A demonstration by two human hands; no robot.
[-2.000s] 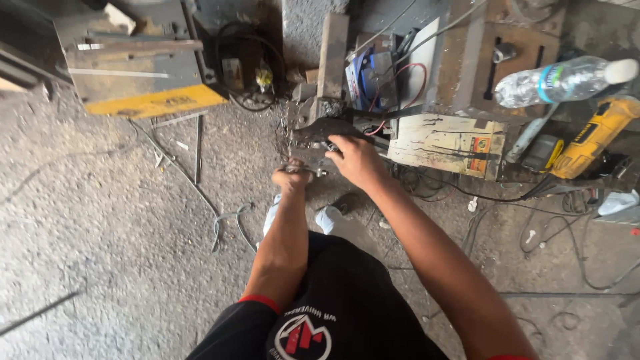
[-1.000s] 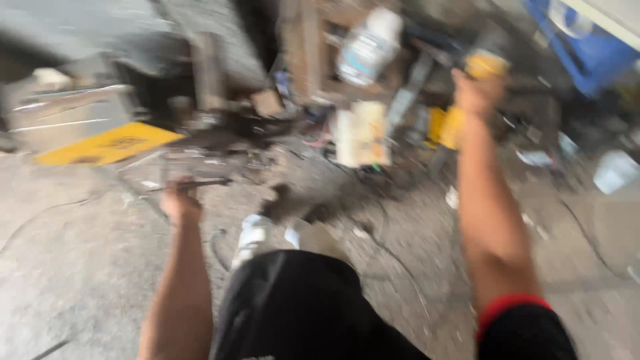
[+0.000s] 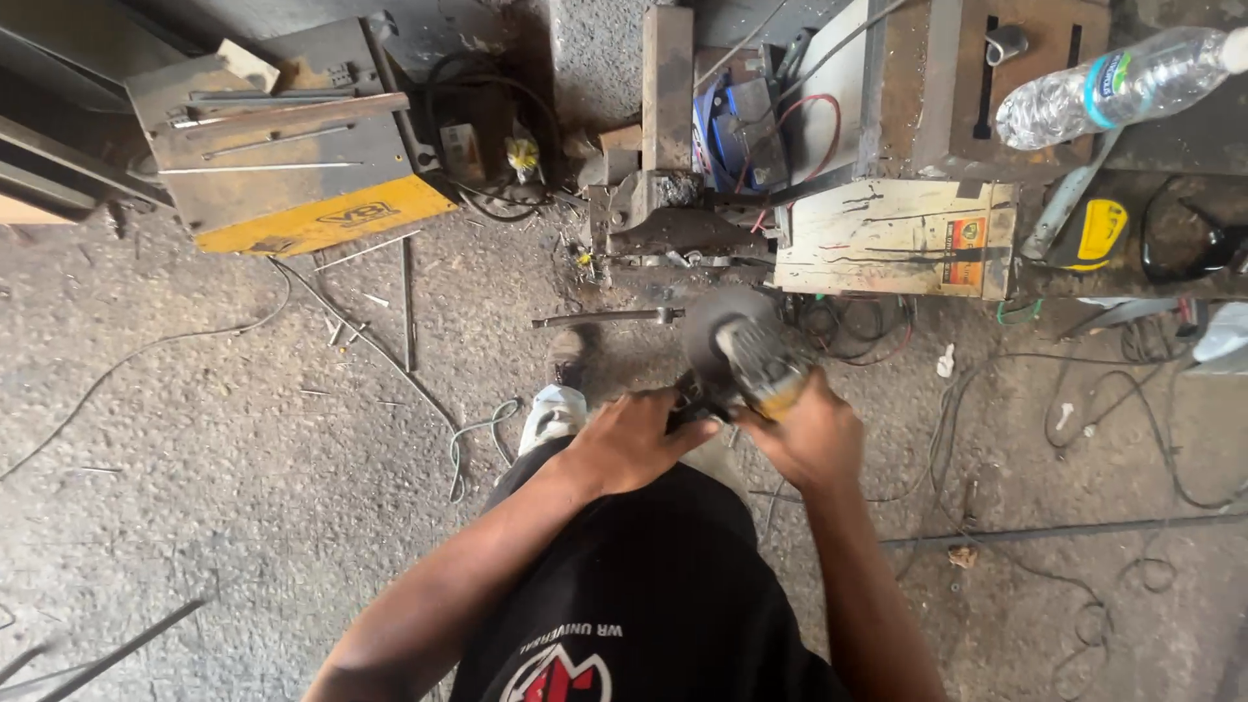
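A yellow and grey angle grinder [image 3: 765,366] with a large disc [image 3: 726,327] is in front of my body. My right hand [image 3: 809,429] is closed around its yellow body. My left hand [image 3: 639,439] grips a black part at the tool's left side, perhaps its side handle; the fingers partly hide it. Beyond my hands, a bench vise [image 3: 673,229] is fixed at the bench edge. A dark metal rod with a collar, the vise handle [image 3: 609,318], lies crosswise just in front of the vise.
A yellow-fronted metal machine [image 3: 327,216] with rods on top stands at the left. Cables [image 3: 951,419] trail over the floor at the right. A plastic bottle [image 3: 1102,90] and a yellow tape measure [image 3: 1102,232] lie at the bench side, near a stained white panel [image 3: 877,239].
My right hand has come back from the right side with the grinder. My left hand has left the metal rod by the vise and now meets the grinder.
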